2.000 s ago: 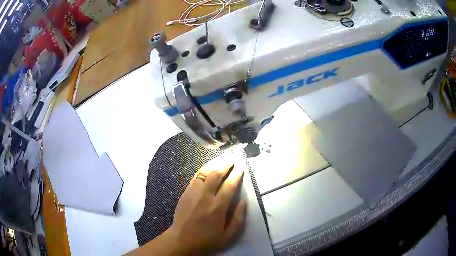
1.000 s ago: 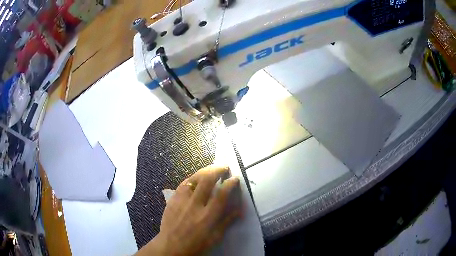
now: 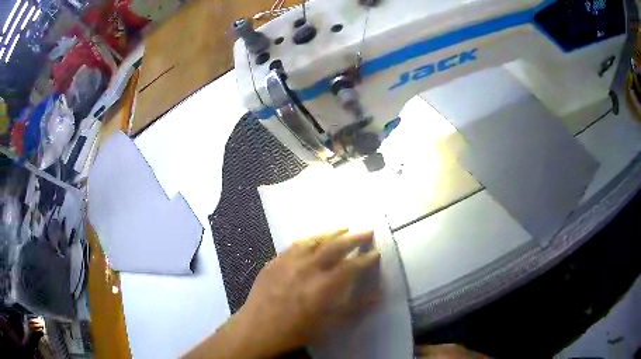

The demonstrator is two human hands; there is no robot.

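A dark textured panel [image 3: 242,210] lies face up left of the needle and runs behind the white sewing machine head [image 3: 436,52]. A pale piece [image 3: 295,210] lies on it, its upper end at the presser foot [image 3: 373,162]. Its right edge runs down towards me. My left hand [image 3: 313,291] lies flat on the pale piece below the needle, fingers slightly apart, not gripping it. My right hand [image 3: 446,352] shows only as a blurred sliver at the bottom edge, by the pale piece's lower end; its fingers are hidden.
A notched pale piece [image 3: 144,210] lies at the table's left. A grey-white piece [image 3: 527,154] lies under the machine arm at right. Brown board [image 3: 190,52] is behind the table. The curved front edge with a scale [image 3: 485,291] runs at right. Mixed items [image 3: 53,133] crowd the far left.
The dark panel and pale piece have moved away from me past the needle, showing more of the pale piece's top corner. My right hand has appeared at the bottom edge. The view has shifted.
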